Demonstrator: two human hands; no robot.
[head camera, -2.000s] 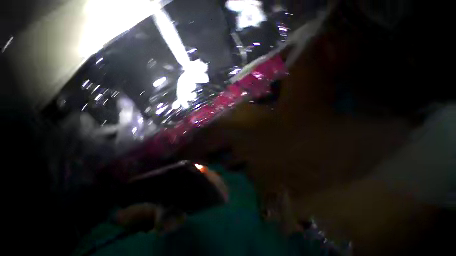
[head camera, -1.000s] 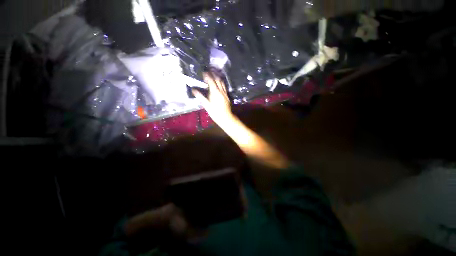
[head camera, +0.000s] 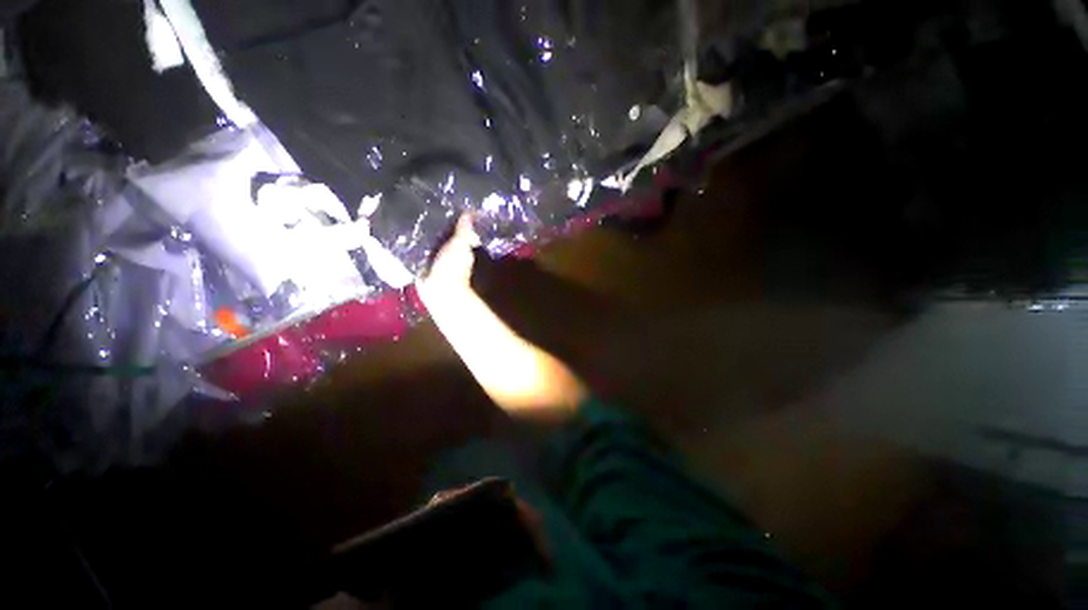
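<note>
A dark wrapped bundle (head camera: 394, 95) in glossy clear plastic lies in front of me. A white tying strip (head camera: 212, 66) crosses it and another pale tie (head camera: 698, 110) is knotted on its right part. Crimson cloth (head camera: 358, 322) shows along the near edge. My right hand (head camera: 451, 256) reaches up to the bundle's near edge beside the white strip; its fingers are partly hidden in glare and plastic. My left hand (head camera: 533, 524) is mostly dark and cut off at the bottom, around a dark phone (head camera: 447, 542).
Pale lilac wrapped cloth (head camera: 131, 280) lies at the left, with a small orange spot (head camera: 229, 322) near the crimson cloth. A pale grey surface (head camera: 1002, 381) shows at the right. Much of the surroundings is too dark to make out.
The view has shifted, so the bundles sit further left. My right hand, spread on the plastic a second ago, is now at the edge with fingers less visible. The phone is lower in view.
</note>
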